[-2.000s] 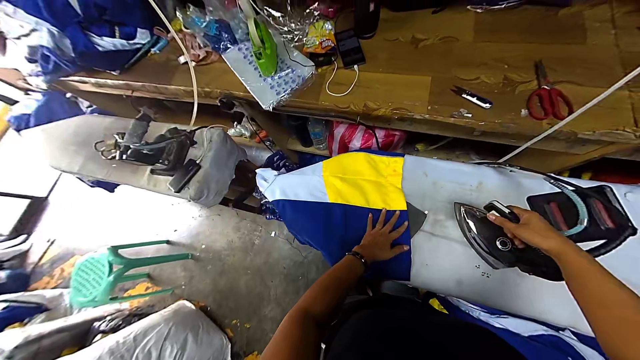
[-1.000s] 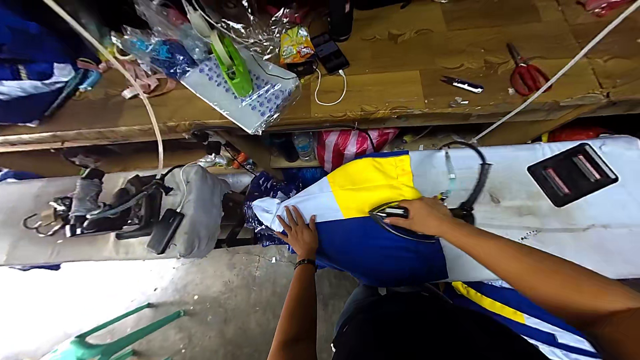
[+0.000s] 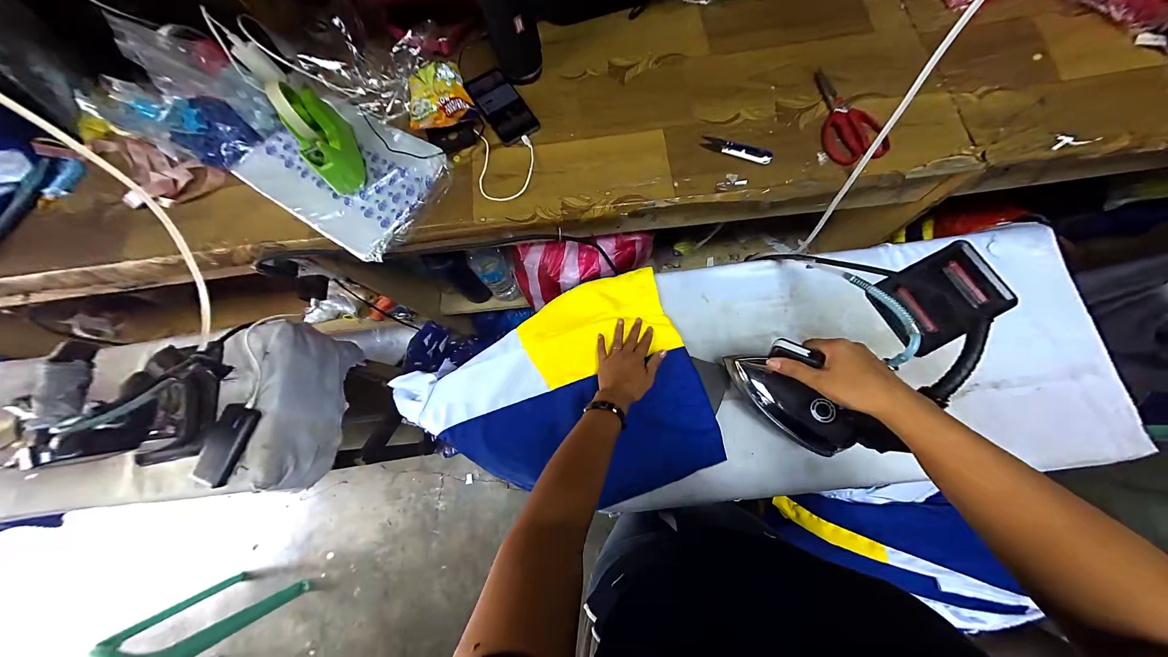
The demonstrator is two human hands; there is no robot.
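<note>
Blue, yellow and white fabric (image 3: pixel 584 401) lies over the left part of the padded ironing board (image 3: pixel 1022 392). Flat on the yellow and blue panels rests my left hand (image 3: pixel 627 365), fingers spread, a dark bracelet at its wrist. My right hand (image 3: pixel 844 372) grips the handle of a black and silver iron (image 3: pixel 794 401), which sits on the white board cover just right of the cloth, its tip toward the fabric. A black iron rest (image 3: pixel 944 297) stands farther right, with a hose and cord beside it.
A wooden table (image 3: pixel 602 169) runs behind the board, bearing red-handled scissors (image 3: pixel 850 132), thread snips (image 3: pixel 737 150), a phone (image 3: pixel 502 107) and a green tape dispenser (image 3: pixel 319 137). Another iron (image 3: pixel 169 406) stands at left. Blue cloth (image 3: pixel 903 547) hangs below the board. A white cord (image 3: pixel 890 128) slants across.
My right hand has moved the iron from the cloth back to the right, onto the bare board cover. My left hand has shifted from the fabric's left end onto the yellow and blue panels.
</note>
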